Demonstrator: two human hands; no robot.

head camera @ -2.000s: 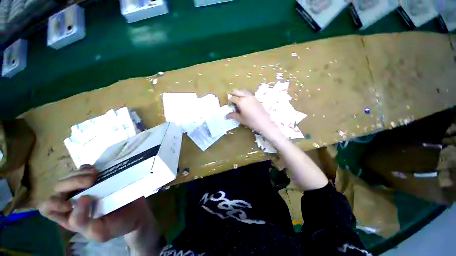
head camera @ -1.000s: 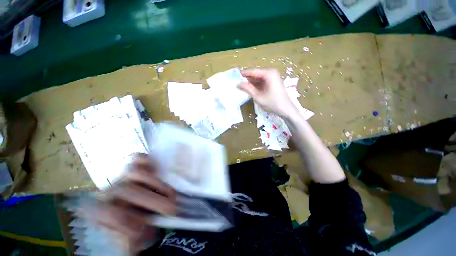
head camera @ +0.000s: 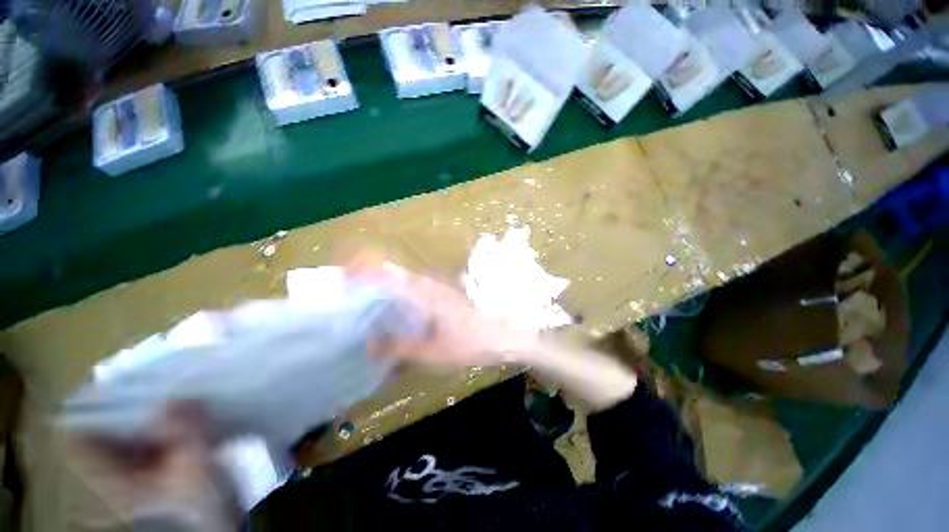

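A long, pale white-grey carton [head camera: 250,358], strongly blurred, spans the space in front of me. My left hand [head camera: 156,462], also blurred, holds its left end low on the left. My right hand [head camera: 432,317] is at its right end, with the fingers on it. White papers [head camera: 312,282] show just behind the carton; the rest of them is hidden. A messy pile of small white cards [head camera: 513,281] lies right of my right hand. Another white piece [head camera: 250,470] shows under the carton near the bench's front edge.
The bench [head camera: 728,203] is covered in brown cardboard with white scraps. Beyond it, a green belt [head camera: 239,187] carries white trays with devices [head camera: 137,130] and open cartons with raised flaps [head camera: 526,88]. A large brown box [head camera: 812,333] stands at lower right. A fan [head camera: 99,26] is at top left.
The view has shifted, showing more of the belt. My right hand has left the leaflets and moved left to the carton. The closer printed carton in my left hand now appears as a wide pale blur.
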